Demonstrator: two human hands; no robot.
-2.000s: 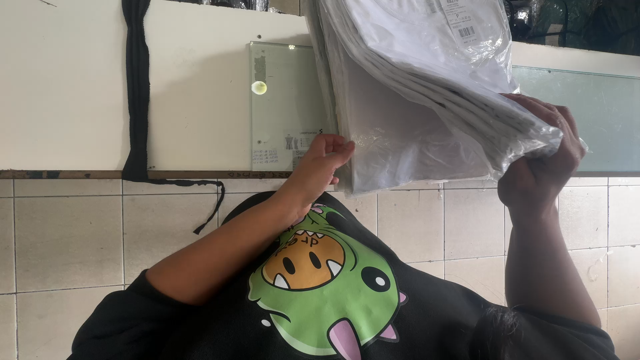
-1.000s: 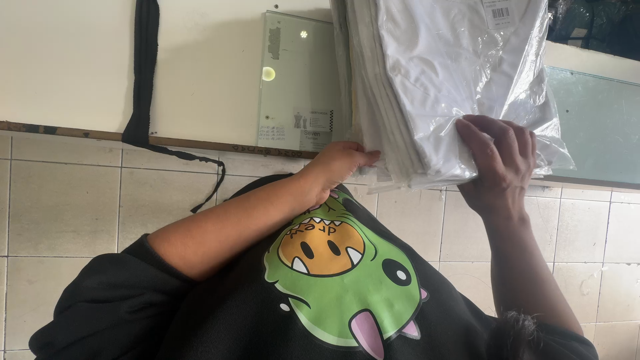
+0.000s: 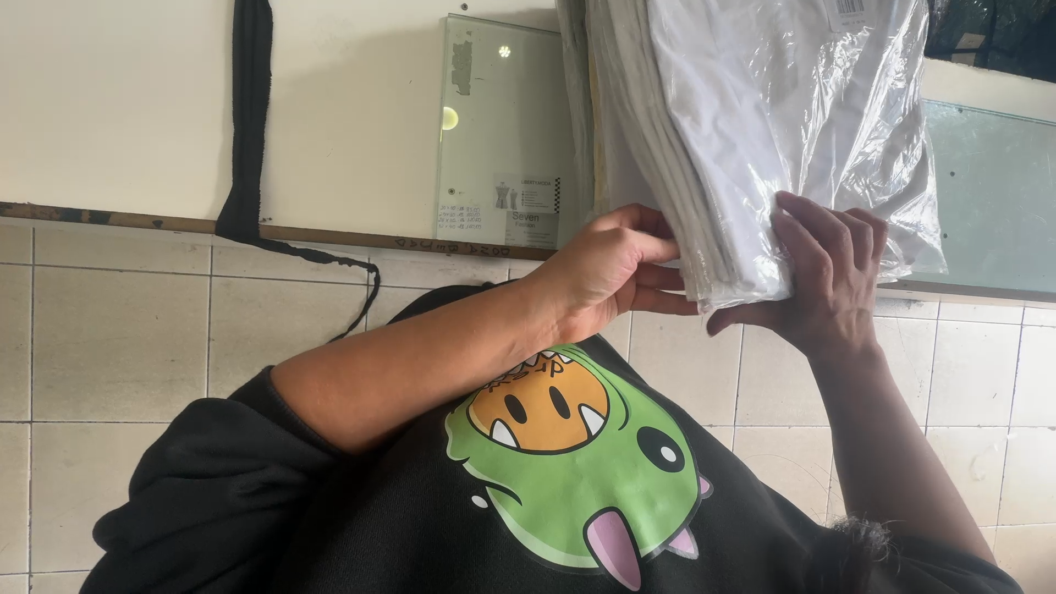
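Observation:
A stack of white folded garments in clear plastic bags (image 3: 742, 140) lies over the table's near edge at the upper right. The top bag bears a barcode label (image 3: 850, 10). My left hand (image 3: 627, 264) is at the stack's lower left corner, its fingers on the edges of the layers and partly hidden behind them. With its fingers on top of the plastic and its thumb below the near edge, my right hand (image 3: 825, 272) grips the lower right part of the stack.
A glass plate (image 3: 503, 124) with printed and handwritten papers lies left of the stack. A black fabric strip (image 3: 250, 107) crosses the white table (image 3: 355, 148) and hangs over its edge. Another glass panel (image 3: 990, 190) is at right, with dark plastic-wrapped items (image 3: 1002, 37) behind. Tiled floor (image 3: 115, 330) shows below.
The bent-up near right part of the stack has come down. My right hand has shifted from its right corner to grip nearer the middle of its near edge. My left hand's fingers have spread against the layers.

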